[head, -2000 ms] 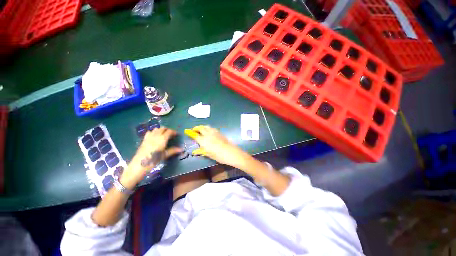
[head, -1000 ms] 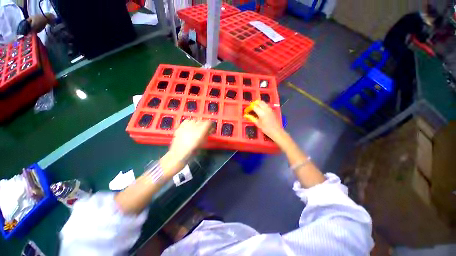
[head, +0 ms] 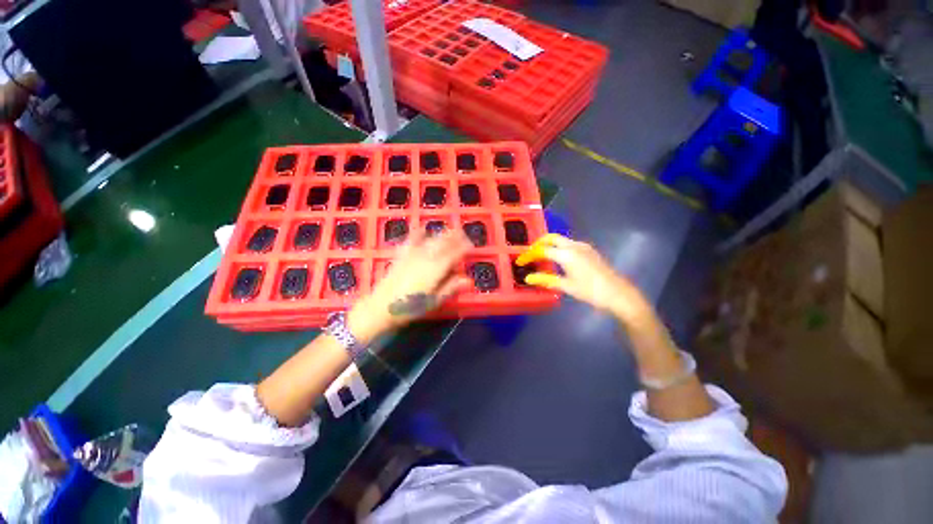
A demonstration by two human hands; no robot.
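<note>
A red tray (head: 358, 306) with a grid of square pockets lies on the green bench, most pockets in view holding black watch units (head: 294, 280). My left hand (head: 428, 272) is over the tray's front part, right of its middle, fingers bent down; it hides a pocket and whatever is under the fingertips. My right hand (head: 578, 274), with yellow finger cots, is at the front right corner pocket. Its thumb and fingers are apart around a black unit (head: 525, 269); I cannot tell whether they grip it.
A blue bin (head: 72, 481) with white cloths and a solvent bottle (head: 121, 461) are cut off or partly hidden at lower left. A white card (head: 347, 392) lies near the bench edge. A metal post (head: 374, 72) stands behind the tray, more red trays (head: 491, 97) beyond. Blue stools (head: 731, 143) stand at right.
The view has turned from the bench work area to the tray. My left hand has moved right along the tray's front; my right hand has moved down to the front right corner.
</note>
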